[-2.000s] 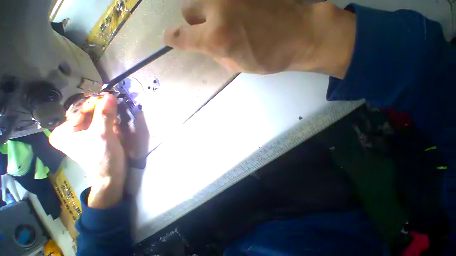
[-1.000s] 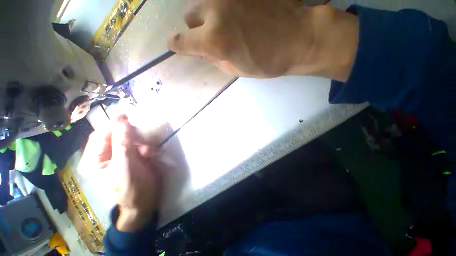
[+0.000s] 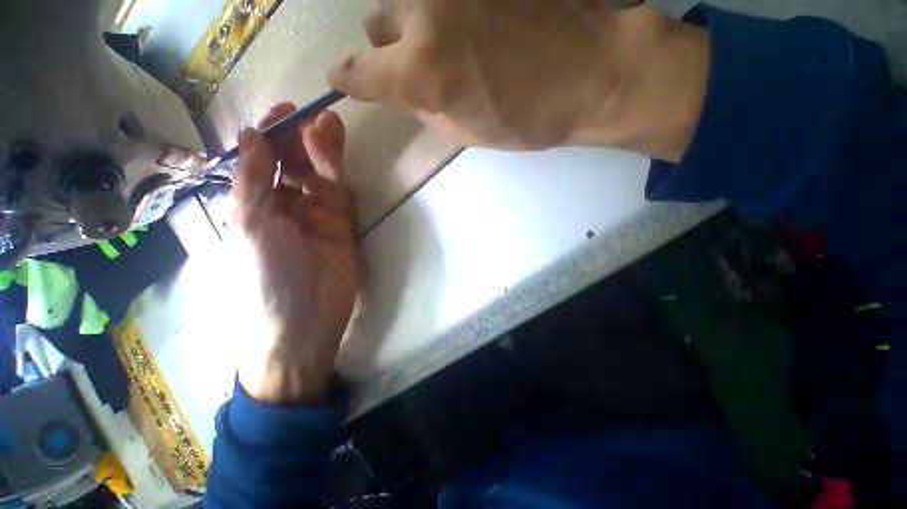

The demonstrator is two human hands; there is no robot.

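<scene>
My right hand (image 3: 497,75) holds a long dark screwdriver (image 3: 308,110) by its upper end, which is cut off by the top edge. The shaft slants down left to the needle area (image 3: 204,177) of the cream-white machine head (image 3: 75,129). My left hand (image 3: 303,219) is palm up just right of the needle area, fingers curled around or beside the shaft. A small shiny thing (image 3: 277,175) shows between its fingers; I cannot tell what it is. Glare hides the details at the needle. A ridged knob (image 3: 99,204) sits on the machine head.
The white table's front edge bears a printed ruler strip (image 3: 517,298). Yellow printed tape (image 3: 159,408) and neon green pieces (image 3: 50,293) lie at the left. A grey-blue box-like object (image 3: 50,437) is at the lower left. Dark garments (image 3: 597,348) are below the table.
My left hand went from the needle area down and right, then came back up beside the screwdriver shaft with its palm turned up. My right hand and the screwdriver have barely moved.
</scene>
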